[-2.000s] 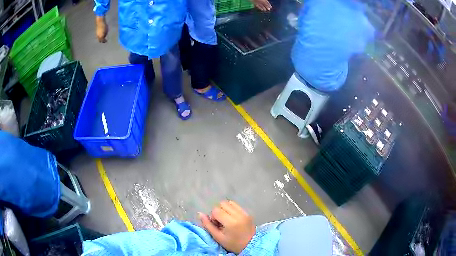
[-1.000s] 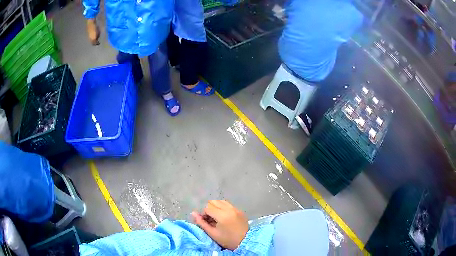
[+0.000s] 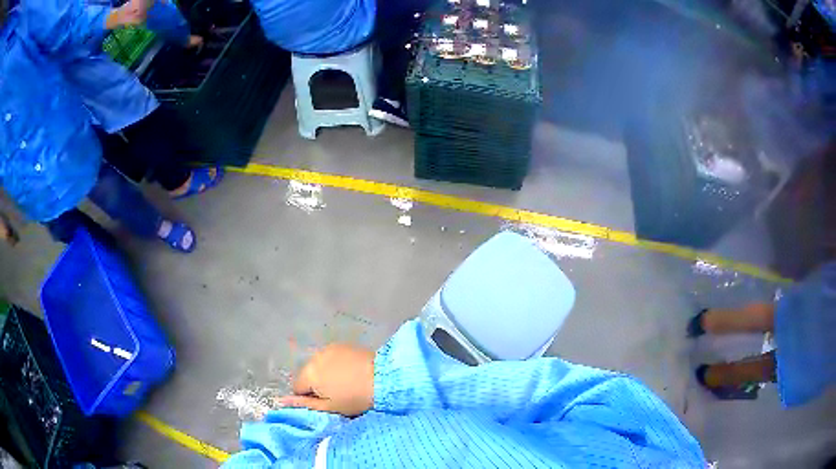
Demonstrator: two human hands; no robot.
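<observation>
My right hand (image 3: 337, 378) is near the bottom centre, its bent fingers at the light blue sleeve (image 3: 280, 434) of my other arm. I cannot tell if it grips the cloth. My left hand is not visible. A pale grey-blue plastic stool (image 3: 510, 295) stands on the floor just beyond my right forearm. No tool or part shows in my right hand.
A blue crate (image 3: 90, 322) is at left beside a dark crate (image 3: 35, 394). People in blue smocks (image 3: 41, 119) stand upper left. A second stool (image 3: 337, 90) bears a seated person. Stacked crates (image 3: 472, 128) hold silver-white units. A person's feet (image 3: 733, 348) are at right.
The view has swung right, so the blue crate and standing people sit further left and the near stool shows more fully. My right hand's fingers have moved down to the other sleeve.
</observation>
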